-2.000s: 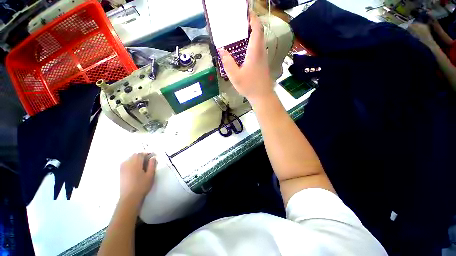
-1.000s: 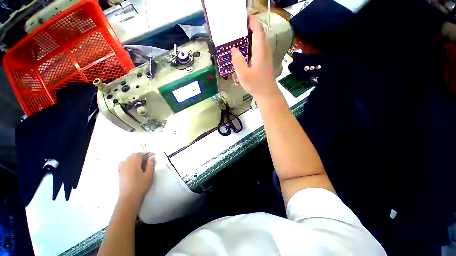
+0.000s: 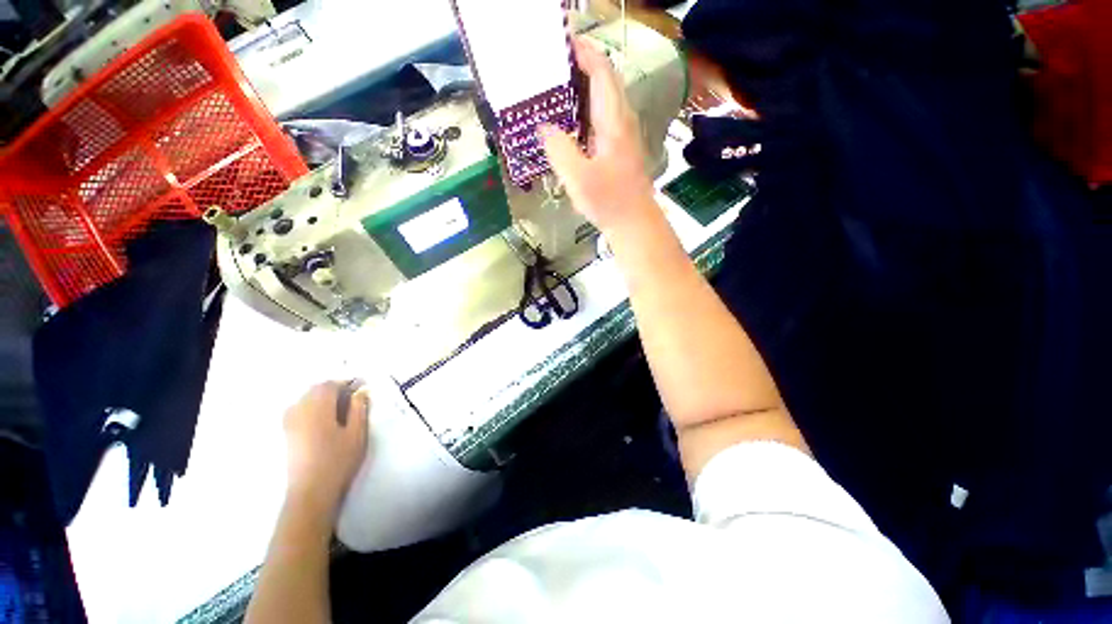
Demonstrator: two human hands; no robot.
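A mobile phone (image 3: 524,85) stands tall on the cream sewing machine head (image 3: 293,250), with a bright screen and a keyboard showing. My right hand (image 3: 598,159) is at the phone's right side, its thumb over the keyboard. Whether it holds the phone's weight is unclear. My left hand (image 3: 323,433) rests on a white fabric piece (image 3: 409,482), near the needle area. A small dark bit shows at its fingertips. The fabric hangs over the table's front edge. A narrow dark strip (image 3: 457,354) lies on the table right of it.
Black-handled scissors (image 3: 548,296) lie against the machine. A red plastic basket (image 3: 146,146) is behind left. Dark cut pieces (image 3: 128,354) with pointed ends lie left on the white table (image 3: 159,555). A large heap of dark garments (image 3: 902,280) fills the right.
The view has shifted slightly, so the machine, phone and basket sit further left. The thumb has moved from the phone's left edge onto the keyboard. The left hand stays on the white fabric.
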